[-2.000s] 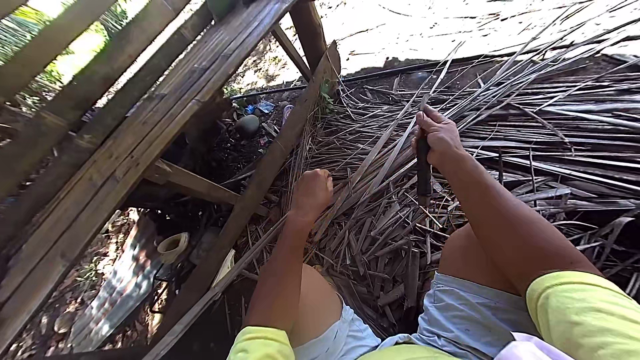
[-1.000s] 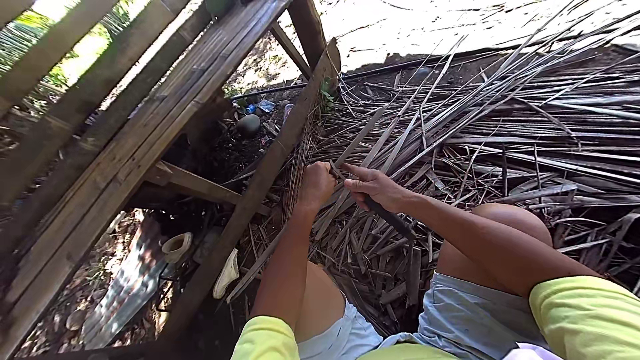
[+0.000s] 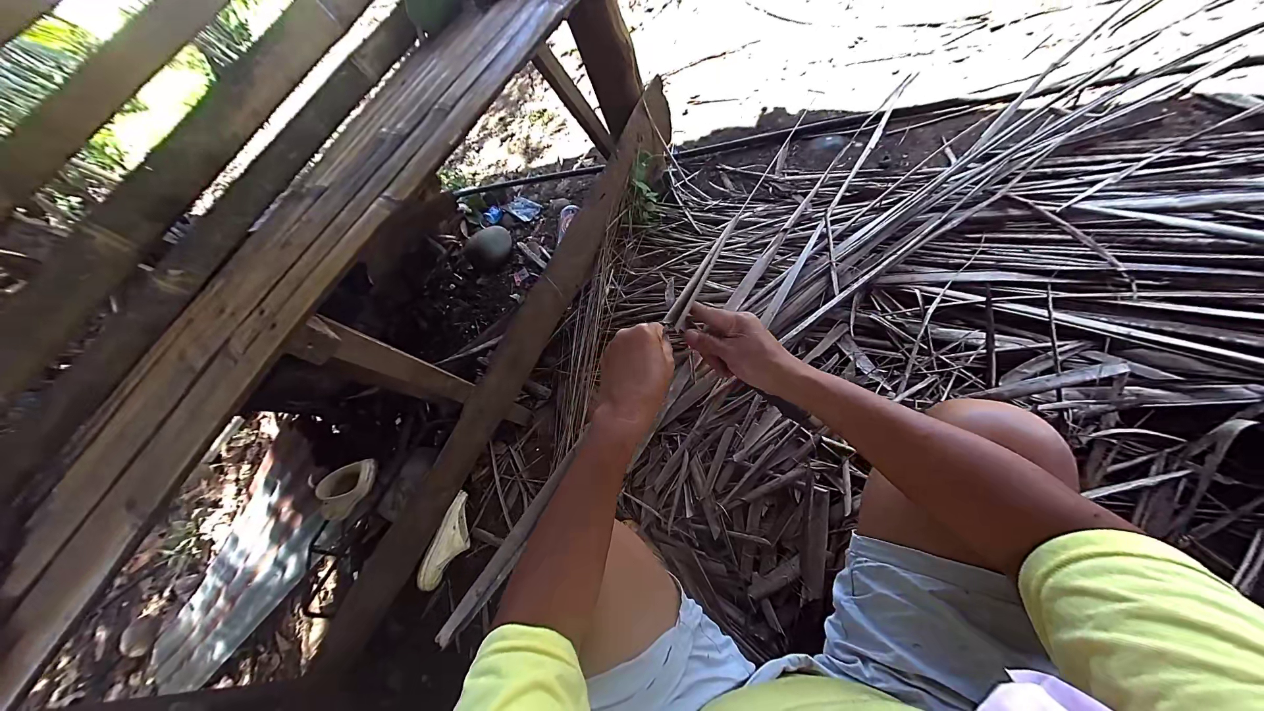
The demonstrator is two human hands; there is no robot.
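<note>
My left hand [image 3: 635, 373] is closed in a fist around a dry palm leaf strip [image 3: 706, 265], which rises from the fist and slants up to the right. Just right of the fist, almost touching it, is my right hand [image 3: 736, 344], with thumb and fingers drawn together at the strip. A dark-handled tool [image 3: 793, 411], probably a knife, shows below my right wrist; most of it is hidden, its blade too. Thin leaf ribs [image 3: 585, 365] stand beside my left hand. Beneath both hands lie cut dry leaf pieces [image 3: 731, 484].
Long dry palm fronds [image 3: 1086, 267] spread on the right. A slatted bamboo bench [image 3: 247, 316] and a slanting wooden brace [image 3: 528, 346] stand at the left. Under the bench are a round grey object [image 3: 488, 247], a pale shoe [image 3: 446, 541] and a corrugated sheet [image 3: 237, 592].
My right hand, earlier raised on the right with the dark-handled tool, has moved left and down to my left fist. Since one second ago the tool's handle shows less, under my wrist.
</note>
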